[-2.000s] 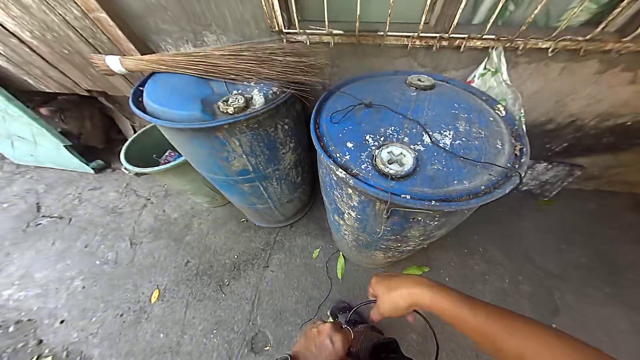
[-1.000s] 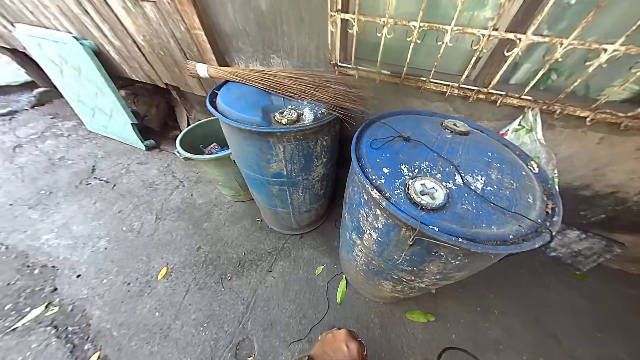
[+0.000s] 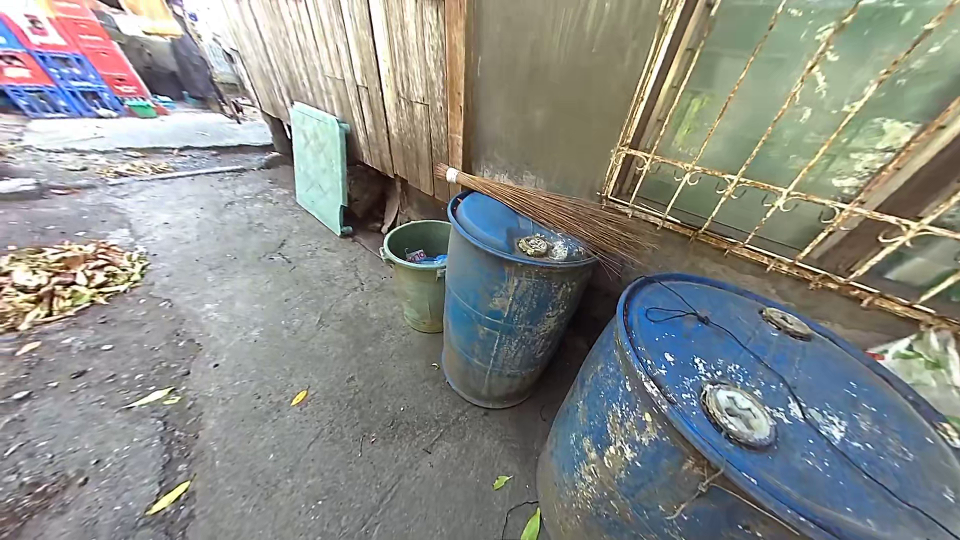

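Note:
Neither of my hands shows in the head view now. A stick broom [image 3: 551, 212] with a white band near its narrow end lies across the top of a worn blue plastic drum [image 3: 510, 322]. Nearer, at the lower right, stands a larger-looking blue drum [image 3: 630, 442] with paint spots, two bungs and a thin black cord [image 3: 757, 360] over its lid. A green plastic bucket [image 3: 418, 296] holding some litter stands just left of the broom's drum.
A pale green panel [image 3: 319, 169] leans by the wooden plank wall [image 3: 360, 82]. A heap of dry leaves [image 3: 67, 281] lies at the left. Red and blue crates [image 3: 71, 64] are stacked at the far left. Rusty window bars [image 3: 780, 191] stand out above the drums.
My hands, seen at the bottom earlier with a dark cord or wire by them, have left the view. The view has swung left, bringing in the leaf heap and crates.

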